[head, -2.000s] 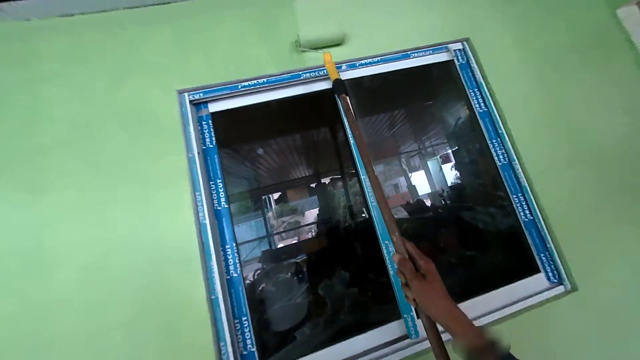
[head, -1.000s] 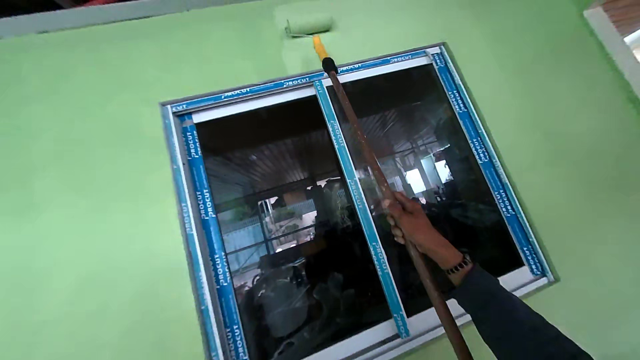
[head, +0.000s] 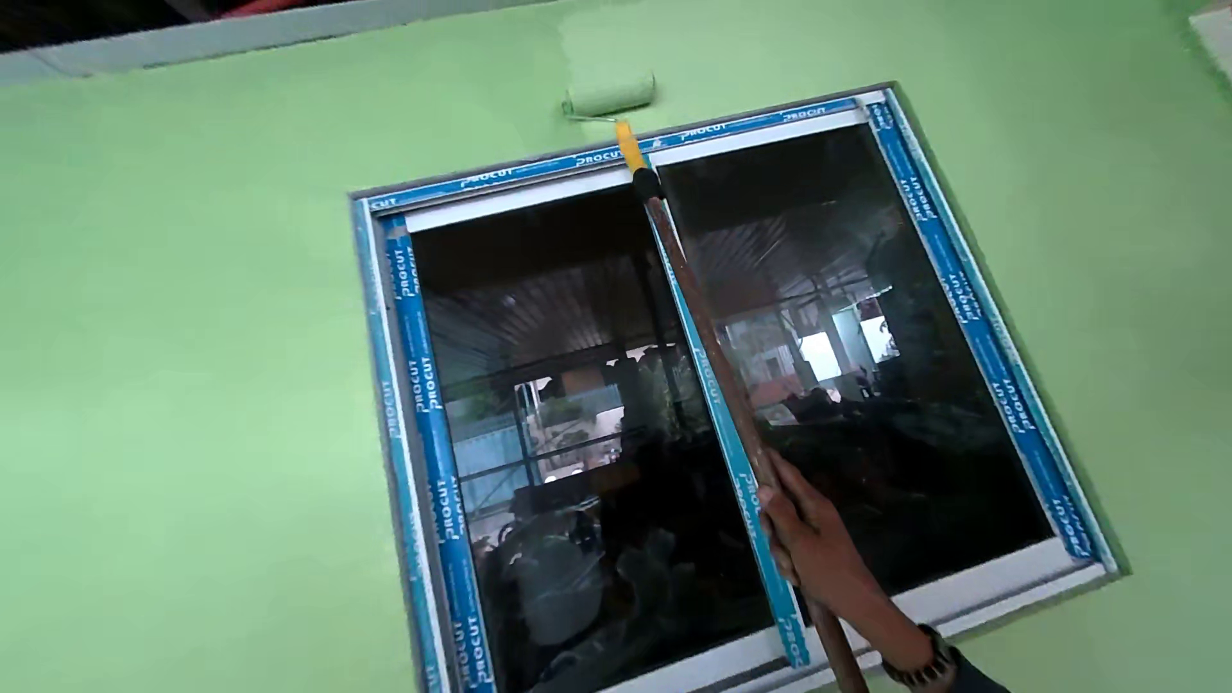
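Observation:
My right hand [head: 808, 539], with a dark band at its wrist, grips a long brown pole [head: 717, 356] that slants up across the window. A yellow handle [head: 629, 144] with a black collar joins the pole to a paint roller [head: 610, 94]. The roller, coated light green, lies against the green wall [head: 221, 308] just above the window's top frame. Around it and above, a patch of paler, wet-looking paint shows. My left hand is out of view.
A sliding window with dark, reflecting panes [head: 577, 404] fills the middle, its white frame [head: 982, 568] partly covered by blue printed protective film [head: 962, 289]. A grey ledge [head: 241, 34] runs along the top left. A pale edge shows at the upper right corner.
The roller was higher above the window frame one second ago and is now closer to it. My right hand has slid or moved down with the pole, still gripping it.

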